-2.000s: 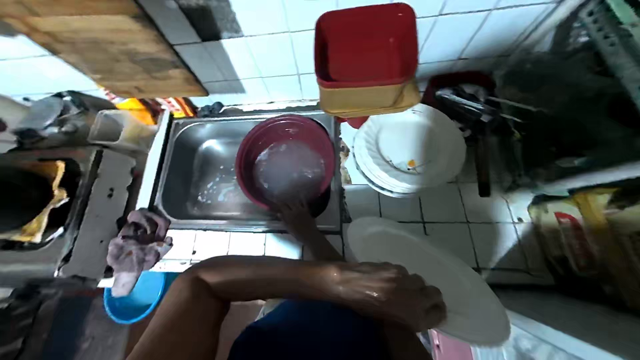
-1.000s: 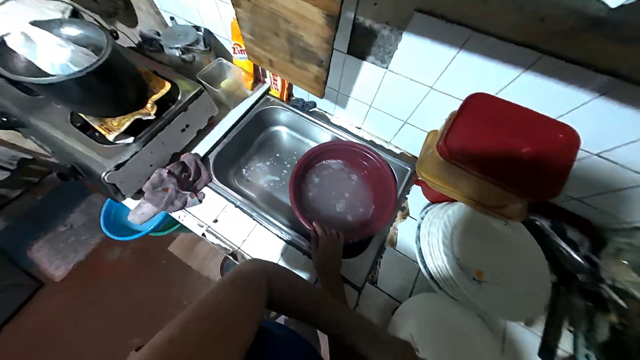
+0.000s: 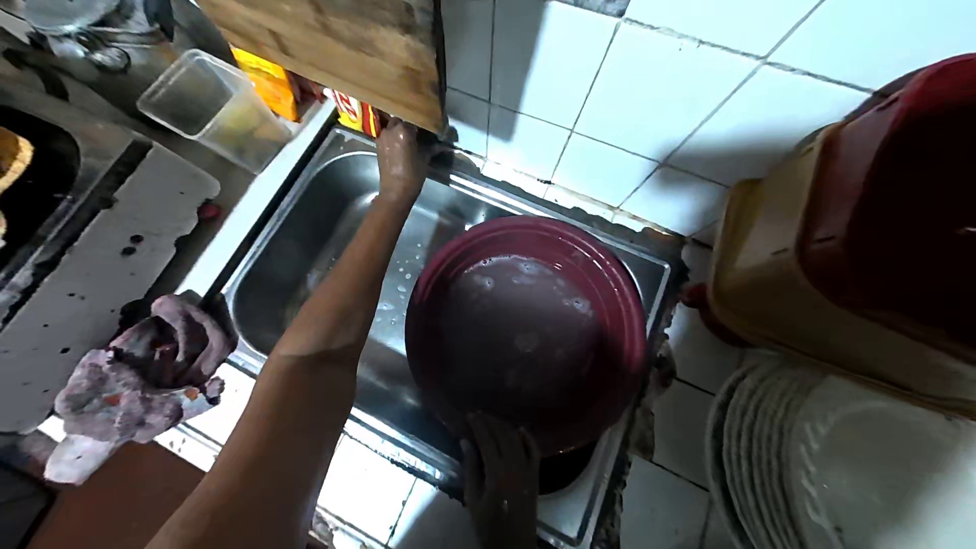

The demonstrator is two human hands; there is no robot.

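Note:
A maroon plastic basin (image 3: 526, 332) of cloudy, slightly foamy water sits over the right part of the steel sink (image 3: 305, 252). My right hand (image 3: 499, 465) grips its near rim, the fingers dark in shadow. My left arm crosses the sink's left part, and my left hand (image 3: 400, 149) is at the far edge, just under a wooden board (image 3: 343, 53). Its fingertips are partly hidden there, beside a red and yellow packet (image 3: 354, 113); what they touch is not visible. To the right stands a stack of white plates (image 3: 770, 457).
Red (image 3: 900, 221) and tan (image 3: 770, 267) plastic containers stand at the right. At the left are a clear plastic tub (image 3: 213, 107), a stove (image 3: 84, 297) and a crumpled purplish cloth (image 3: 145, 374) by the sink's near left corner. A white tiled wall (image 3: 579, 99) rises behind.
My left hand has left the white plate at the lower right and reached to the sink's far edge. My right hand remains at the basin's near rim. The view has shifted and come closer.

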